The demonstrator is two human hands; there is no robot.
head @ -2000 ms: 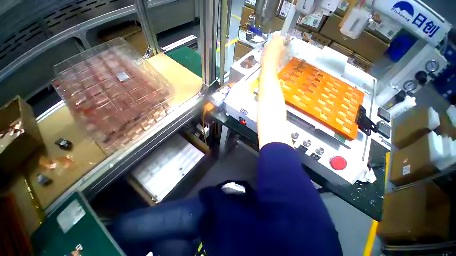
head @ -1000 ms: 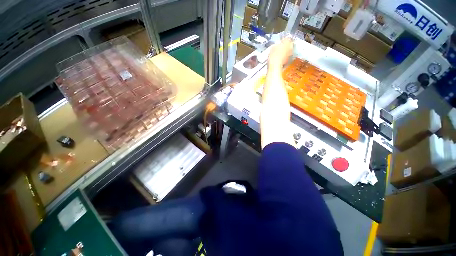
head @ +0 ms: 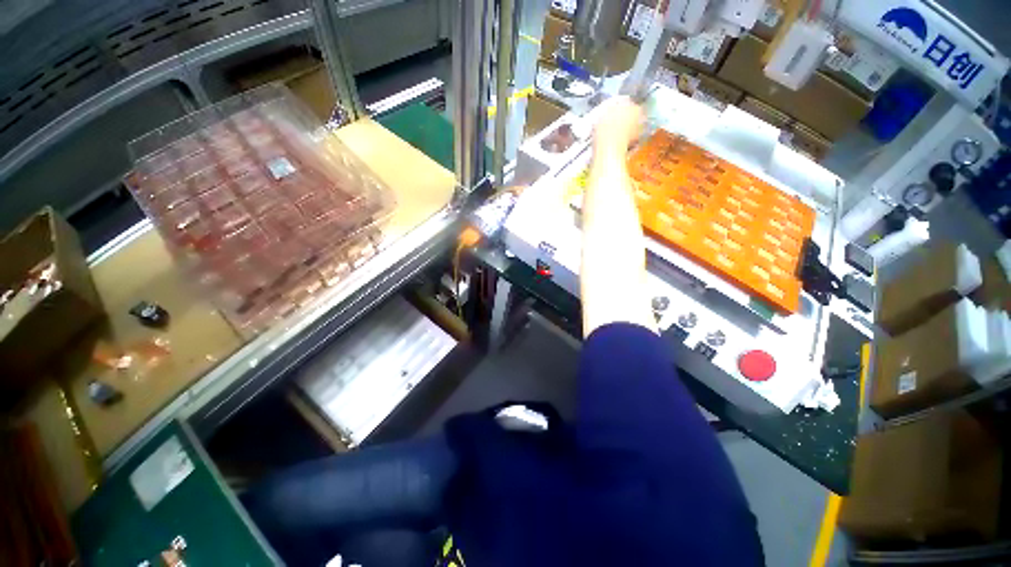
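My right hand [head: 621, 120] reaches to the far left part of the white machine [head: 562, 246], beside the orange plate. It is small, overexposed and blurred; its fingers and anything in them cannot be made out. The orange plate [head: 721, 216] lies on the machine and has rows of small pale cavities. My bare right forearm crosses the machine's near left part and hides some of it. My left hand is not recognisable in view; only a small white bit shows at the bottom edge.
A clear blister tray [head: 261, 199] with coppery pieces lies on the tan shelf [head: 383, 155] at left. Small dark parts [head: 149, 313] and an open carton [head: 44, 282] are nearby. A metal post [head: 475, 100] stands between shelf and machine. The red button [head: 757, 366] is at the machine's front.
My right hand has shifted slightly down and right in the picture since two seconds ago, staying at the machine's far left part. The orange plate looks unchanged.
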